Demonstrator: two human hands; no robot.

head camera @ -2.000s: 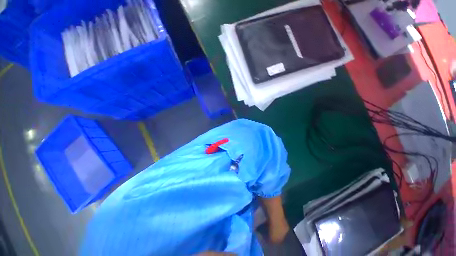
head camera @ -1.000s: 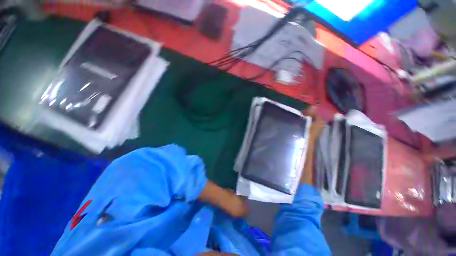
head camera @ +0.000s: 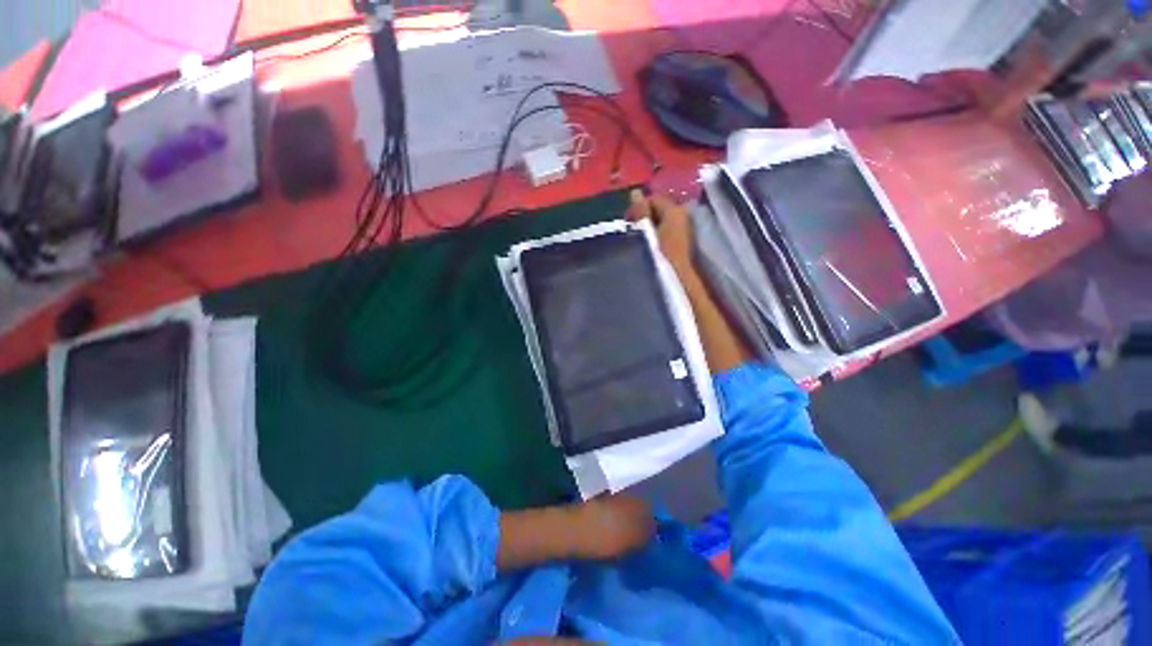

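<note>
A black tablet (head camera: 609, 338) with a small white sticker lies on white sheets in a small stack on the green mat (head camera: 379, 435). My right hand (head camera: 666, 227) is at the stack's far right corner, its forearm along the right side; its grip is unclear. My left hand (head camera: 617, 525) is blurred in front of the stack, near the bench edge; its fingers cannot be made out. A second stack with a tablet (head camera: 840, 246) on top stands to the right, and a third tablet (head camera: 124, 442) lies on white sheets at the left.
Black cables (head camera: 389, 189) run onto the mat. Behind are handwritten papers (head camera: 461, 95), a white adapter (head camera: 546, 162) and a dark rounded object (head camera: 710, 97). More units (head camera: 1097, 141) stand far right, near another person's arm (head camera: 1030, 82). A blue crate (head camera: 1011, 574) is on the floor.
The view has swung right from the floor crates to the bench. My right hand, out of sight at first, now shows at the middle stack's far corner. My left hand stays low in front.
</note>
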